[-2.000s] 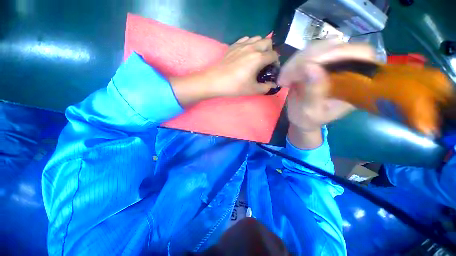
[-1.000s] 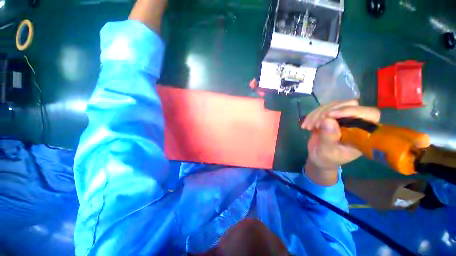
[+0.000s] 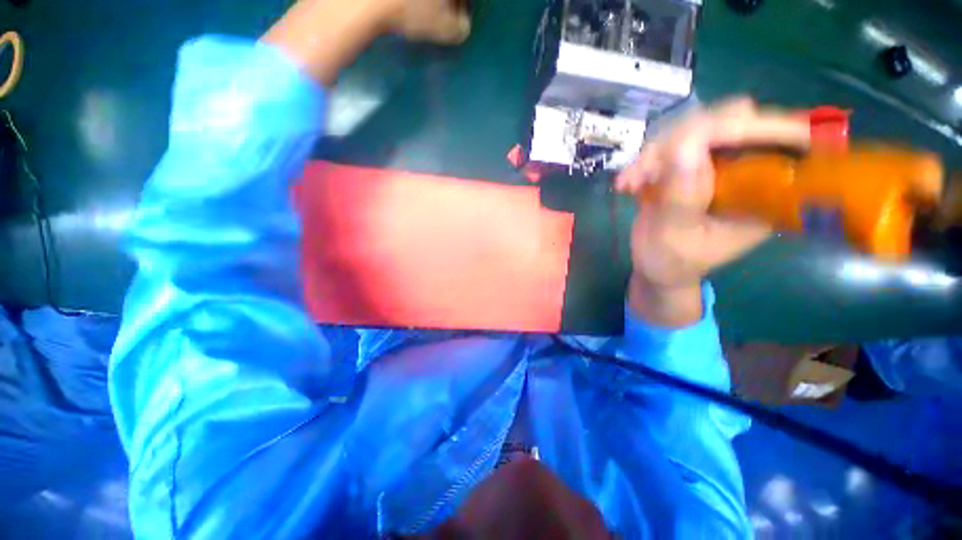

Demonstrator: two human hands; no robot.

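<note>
My right hand is closed around the orange electric screwdriver, right of the screw feeder; both are blurred by motion. The driver's nose points left and its bit cannot be made out. My left hand is at the top edge, partly cut off and blurred; I cannot tell if it holds anything. The salmon-red work mat lies in front of me with nothing on it. The white-grey screw feeder stands beyond the mat on the right, its small front mechanism facing me.
A red parts bin shows partly behind the driver. Small black parts lie at the upper right. A yellow tape ring is at the left edge. A black cable crosses at the lower right. A cardboard box is beyond the bench edge.
My left hand has left the mat with the glossy black part and is now at the top edge. My right hand and driver have moved up slightly since one second ago.
</note>
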